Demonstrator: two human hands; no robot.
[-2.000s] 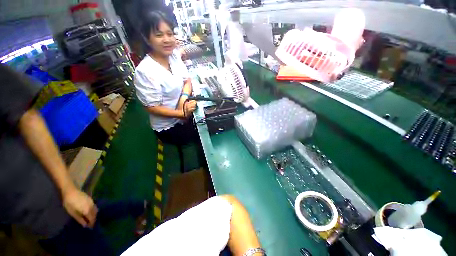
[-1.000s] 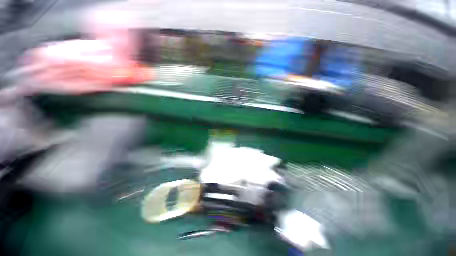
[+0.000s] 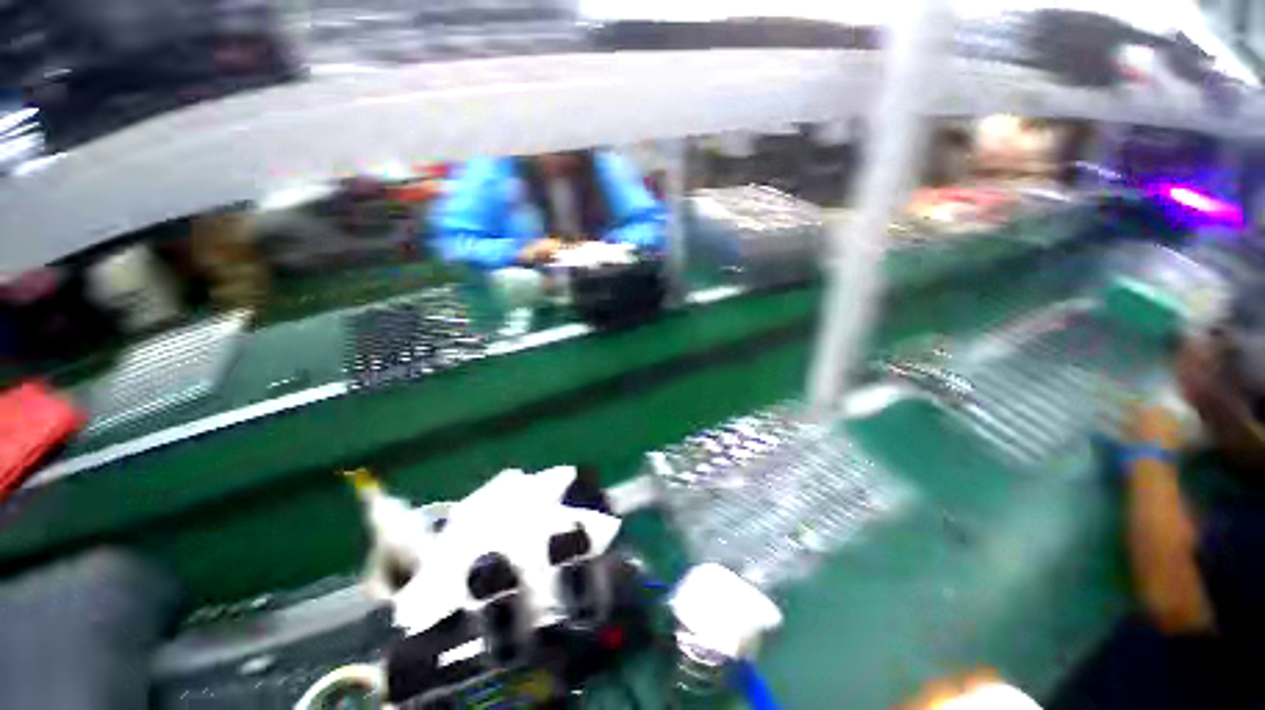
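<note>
Neither of my hands shows clearly; a blurred skin-toned and white patch at the bottom edge cannot be made out. Nearest in front is a black bench unit (image 3: 451, 652) with dark round cups (image 3: 493, 577) on top. White crumpled wipes (image 3: 479, 534) lie over it. A white bottle with a yellow tip (image 3: 396, 524) stands behind it on the left. A cream tape ring (image 3: 344, 688) is cut off by the bottom edge, left of the unit. A small jar with a white wipe on top (image 3: 724, 610) stands to its right, beside a blue cord.
A clear blister tray (image 3: 777, 492) lies right of the unit, with more trays (image 3: 1040, 382) beyond. A white post (image 3: 860, 250) rises behind it. A person's forearm with a blue band (image 3: 1163, 527) is at right. A person in blue (image 3: 479, 215) sits across the divider (image 3: 416, 382).
The view has swung right from the aisle and the seated person in white. The black unit is now lower left; the person at right and the far trays have come into view.
</note>
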